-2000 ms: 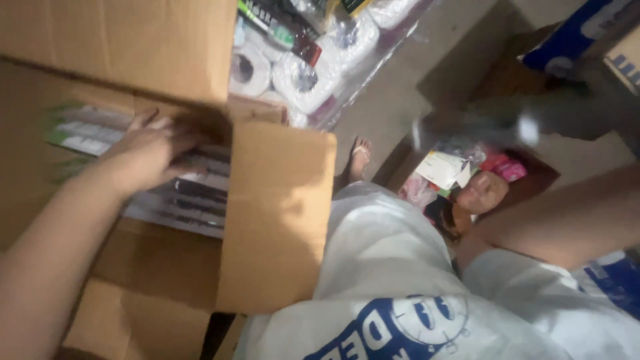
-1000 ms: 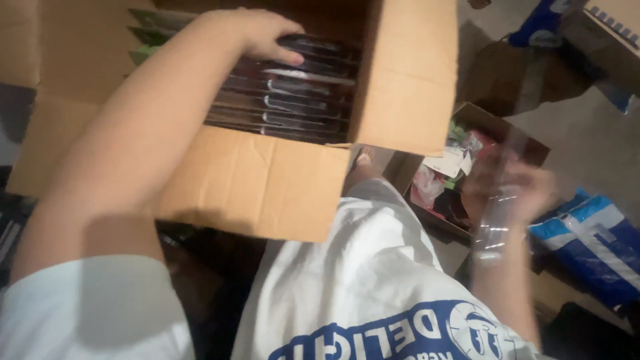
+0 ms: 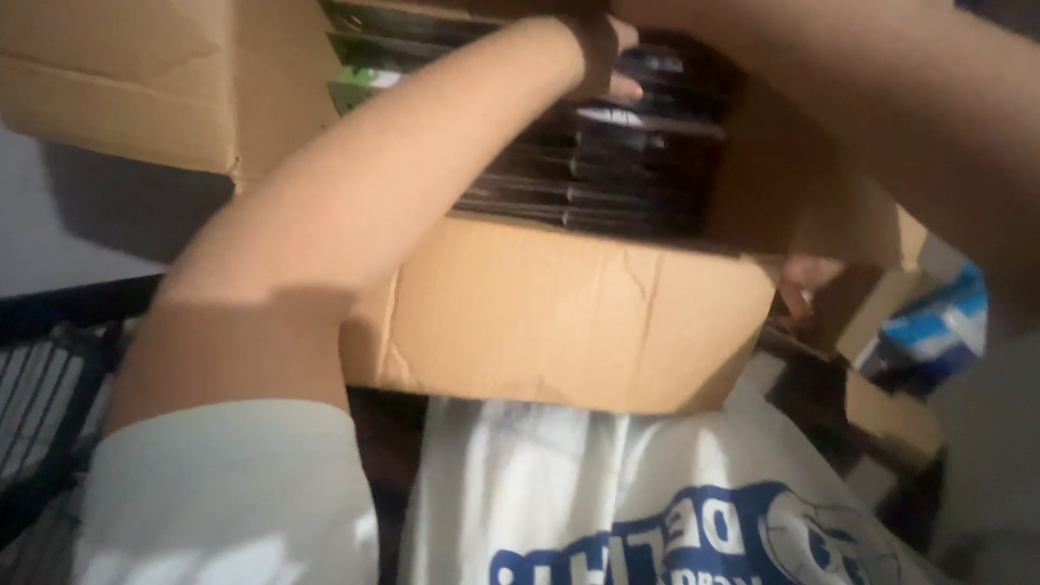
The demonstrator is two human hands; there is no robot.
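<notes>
An open cardboard box (image 3: 561,317) holds a row of thin, dark, glossy flat packages (image 3: 642,171) standing on edge. Some at the left have green and white ends (image 3: 357,85). My left hand (image 3: 619,65) reaches in over the packages near the top, partly in shadow, with its fingertips among them; whether it grips one cannot be told. From the right edge my right forearm (image 3: 918,106) crosses the upper right of the box. My right hand lies beyond the top edge of the view.
A blue and white plastic pack (image 3: 934,325) lies at the right beside smaller cardboard pieces (image 3: 894,418). A dark-framed rack or basket (image 3: 49,406) stands at the lower left. My white printed shirt (image 3: 617,487) is close below the box flap.
The box fills more of the view. My right arm, low at the right with a clear plastic item in hand one second ago, now stretches over the box. My left hand stays at the packages.
</notes>
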